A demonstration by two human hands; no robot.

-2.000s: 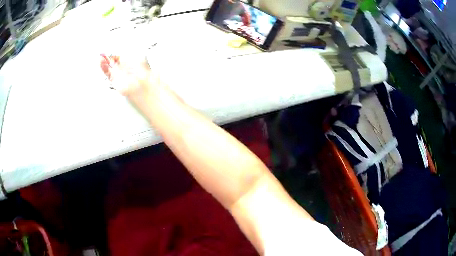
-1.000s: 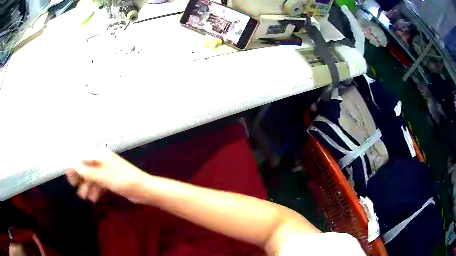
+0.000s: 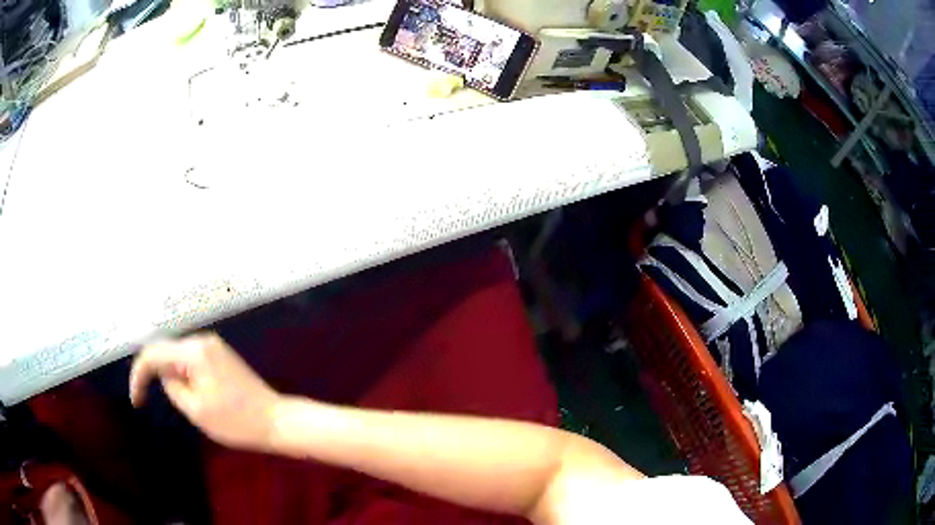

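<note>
My right hand (image 3: pixel 210 390) is just below the front edge of the white machine table (image 3: pixel 338 164), at the lower left. Its fingers are bent and blurred, and I cannot tell whether they pinch anything. The bare forearm crosses over a dark red cloth (image 3: pixel 441 338) on the lap. A small skin-coloured shape shows at the bottom left edge, inside a red rim. It may be part of my left hand, but I cannot tell.
A lit smartphone (image 3: pixel 458 46) is propped at the back of the table. A yellow bit (image 3: pixel 445 86) lies beside it. A grey strap (image 3: pixel 672 103) hangs over the table's right end. An orange-red basket (image 3: pixel 707 395) holds tied navy and beige bundles (image 3: pixel 743 251) at the right.
My right hand has moved from above the tabletop down and towards me, below the front edge. The skin-coloured shape at the bottom left has come into view. The camera view has shifted.
</note>
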